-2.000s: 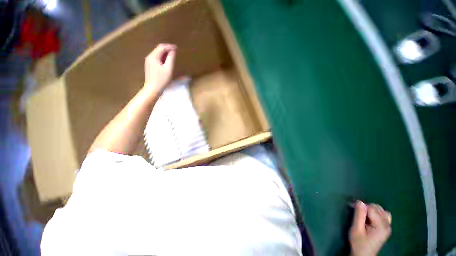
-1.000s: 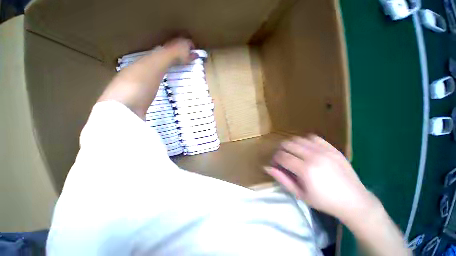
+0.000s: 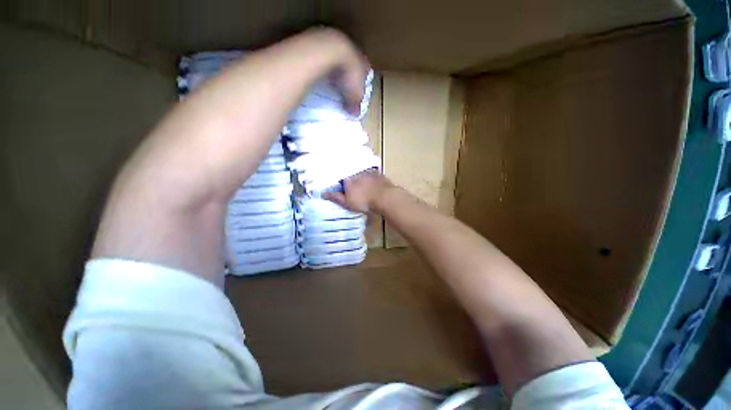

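Note:
Neat rows of white coiled cables (image 3: 260,228) stand packed in the open cardboard carton (image 3: 561,160), in two columns side by side. My left hand (image 3: 345,68) is at the far end of the right column, bent down over the coils, its fingertips partly hidden. My right hand (image 3: 361,192) is lower on the same column, its fingers against the coils. The coils between the hands are overexposed, so I cannot tell whether either hand grips any.
The carton's bare floor (image 3: 421,136) shows right of the coils. A green worktop (image 3: 689,216) curves along the right edge, with white coils (image 3: 717,60) spaced along it. A carton flap shows at the lower left.
The view has moved closer over the carton. My right hand has moved from the carton's near edge onto the coils. My left hand remains at the far end of the rows.

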